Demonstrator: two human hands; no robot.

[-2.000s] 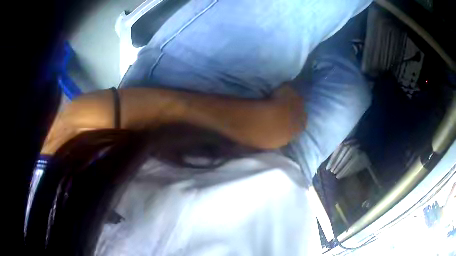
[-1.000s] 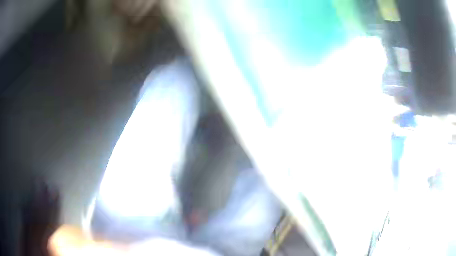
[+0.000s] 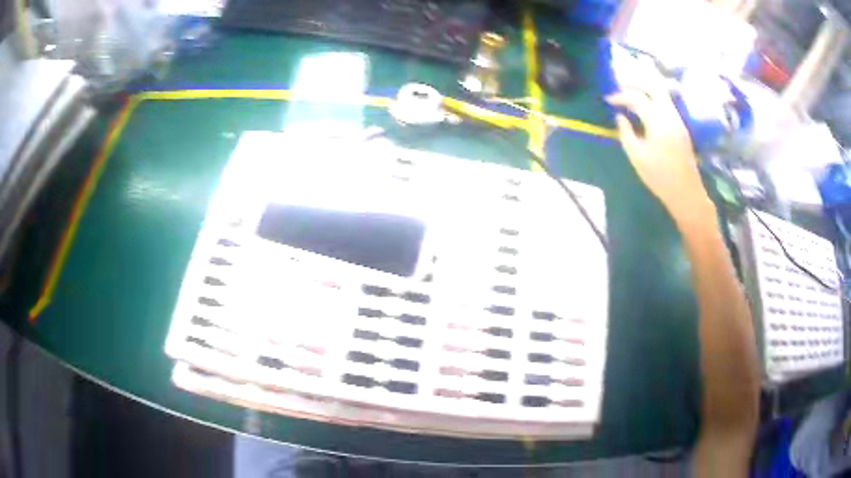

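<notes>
A white parts tray (image 3: 467, 252) lies on the green mat, perhaps stacked on another. Small dark modules (image 3: 387, 338) sit in rows in its slots. A black-screened smartphone (image 3: 341, 239) lies on the tray. Behind it is a round pale test fixture (image 3: 417, 104), with a yellow pen tool (image 3: 487, 116) beside it. A black cable (image 3: 571, 193) crosses the tray's right part. My right hand (image 3: 655, 126) is at the back right, beyond the tray, its fingers curled by a small dark spot; blur hides whether it holds anything. My left hand is out of view.
A keyboard (image 3: 373, 26) lies at the back, with a dark mouse (image 3: 556, 71) to its right. An upright metal cylinder (image 3: 484, 63) stands near the fixture. Clear plastic bags (image 3: 117, 37) are at the back left. Another filled white tray (image 3: 801, 299) is at the right edge.
The view has swung from my lap and the bench edge to the bench top. The tray, phone and fixture now show, and my right hand is over the back right of the bench.
</notes>
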